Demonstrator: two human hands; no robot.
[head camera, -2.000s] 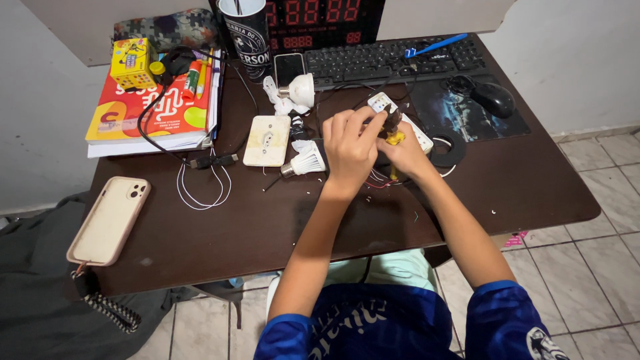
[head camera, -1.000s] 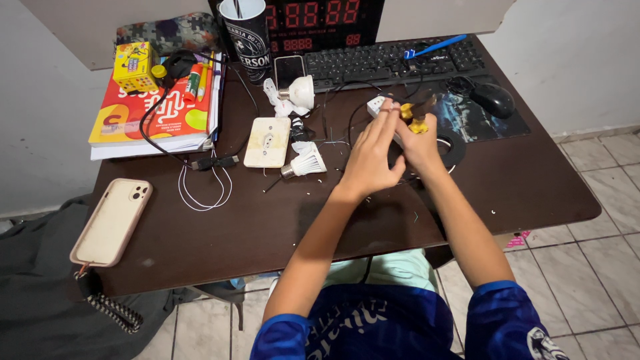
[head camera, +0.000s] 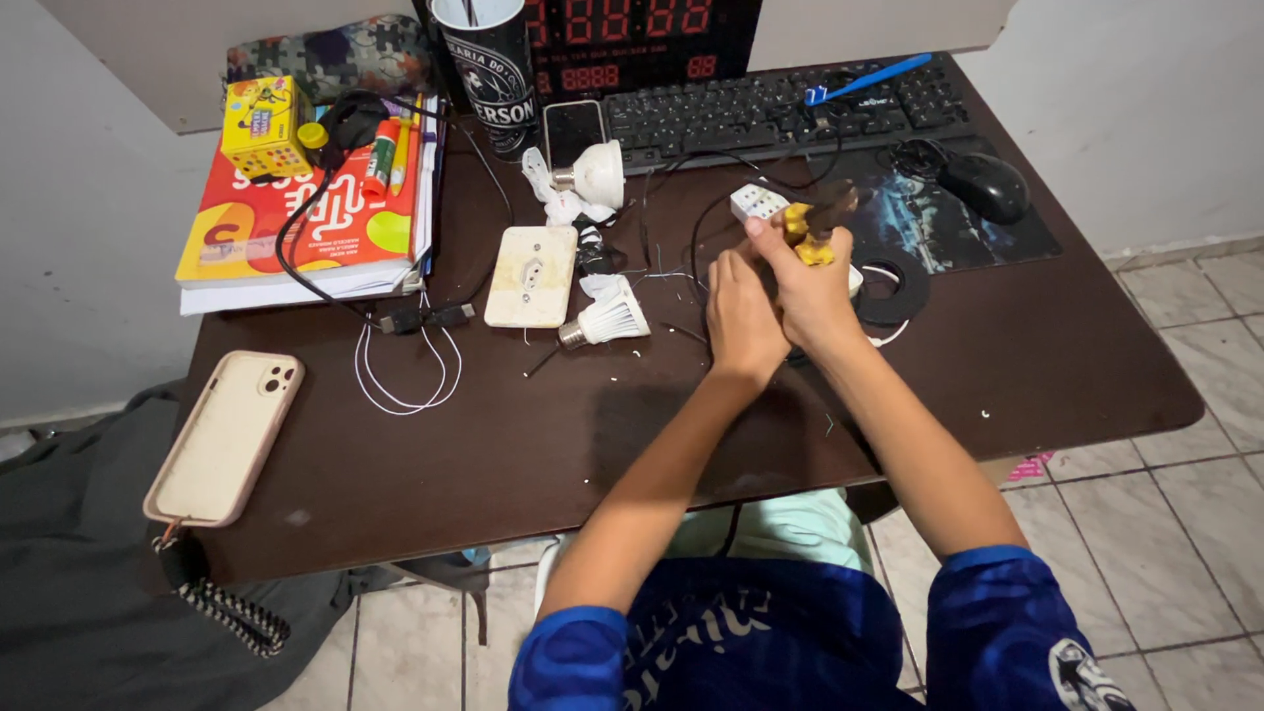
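My right hand (head camera: 818, 291) is closed around the yellow handles of pliers (head camera: 812, 232), whose dark, blurred head points up and right. Close against it, my left hand (head camera: 743, 321) has its fingers curled; what lies in them is hidden. A white power strip or socket block (head camera: 758, 201) shows just beyond the hands, and a roll of black tape (head camera: 892, 292) lies right of them, by a white cable. Left of the hands are an LED bulb (head camera: 610, 314), a white wall socket plate (head camera: 531, 276) and a second white bulb (head camera: 596, 176) on crumpled plastic.
A black keyboard (head camera: 721, 126) with a blue toothbrush-like tool (head camera: 879, 77), a mouse (head camera: 984, 186) and a tall cup (head camera: 494, 89) stand at the back. Books (head camera: 296, 237) bearing a yellow box (head camera: 262, 128) are at left, near a phone in a pale case (head camera: 227, 439). Loose cables cross the table.
The hands have drawn together again, the left now lower and more curled beside the right. The pliers remain in the right hand.
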